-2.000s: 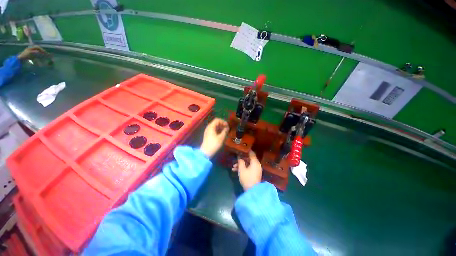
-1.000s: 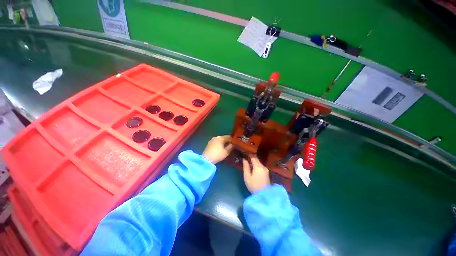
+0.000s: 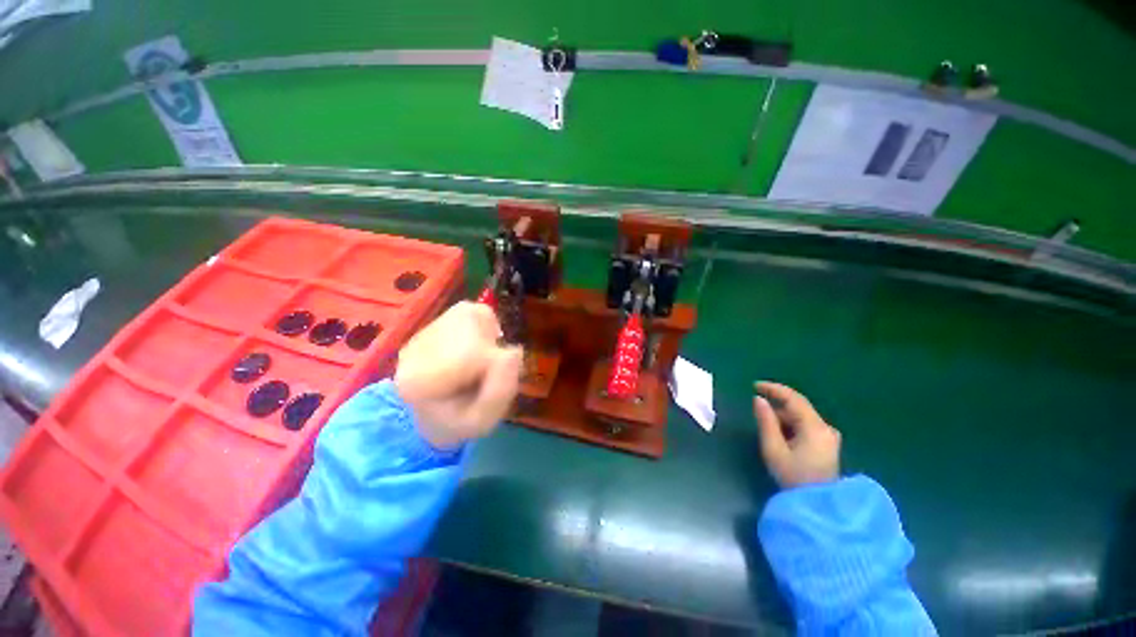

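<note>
The reddish-brown press fixture (image 3: 577, 429) stands on the bench with two toggle clamps side by side. My left hand (image 3: 455, 380) is closed around the left clamp's handle, with only a bit of red showing above the fingers. The right clamp's red ribbed handle (image 3: 627, 358) lies down toward me. My right hand (image 3: 797, 436) is right of the fixture, above the bench, thumb and fingers apart, with nothing visible in it. Whether a part sits in the left nest is hidden. Dark round parts (image 3: 267, 398) lie in the tray.
The red-orange compartment tray (image 3: 150, 411) is at left, stacked on others. A white paper scrap (image 3: 693, 392) lies by the fixture's right edge. A crumpled white tissue (image 3: 67, 312) is far left. The green partition with a rail and pinned sheets (image 3: 882, 149) runs behind the bench.
My left hand has moved up onto the left clamp, whose upright handle has come down. My right hand has left the fixture's front and moved right. The view has also shifted.
</note>
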